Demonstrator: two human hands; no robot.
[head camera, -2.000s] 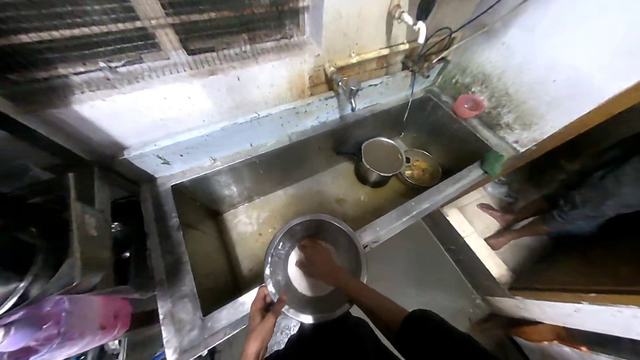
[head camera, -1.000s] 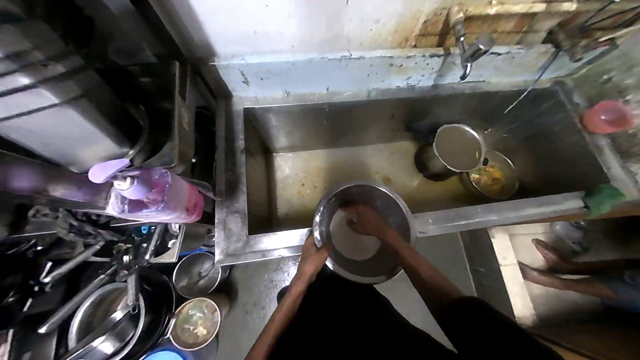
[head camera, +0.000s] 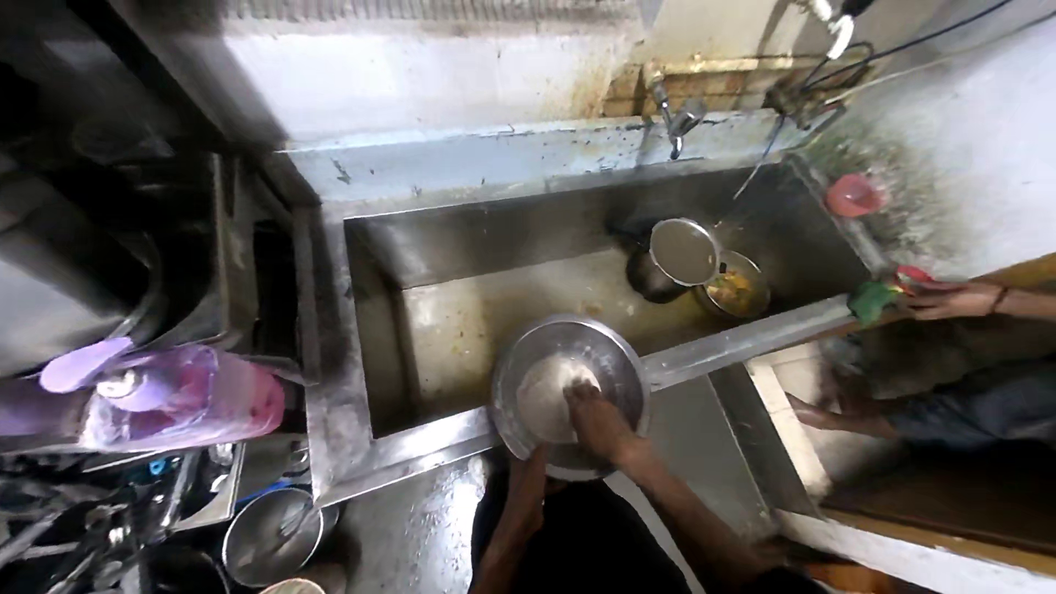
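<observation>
A round steel bowl rests against the front rim of a long metal sink, at the middle of the view. My left hand holds the bowl's near edge. Inside the bowl, my right hand touches a whitish mass that may be rice or flour; its fingertips are partly sunk in or hidden, and I cannot tell whether they grasp any of it.
Inside the sink stand a pot of cloudy liquid and a bowl with yellow scraps. A tap is above. At right, another person's hand is by a green cloth. A pink pump bottle stands left.
Another person's hand has come in at the right, by the green cloth on the sink's corner. My left hand stays on the bowl and my right hand stays inside it. The view has shifted.
</observation>
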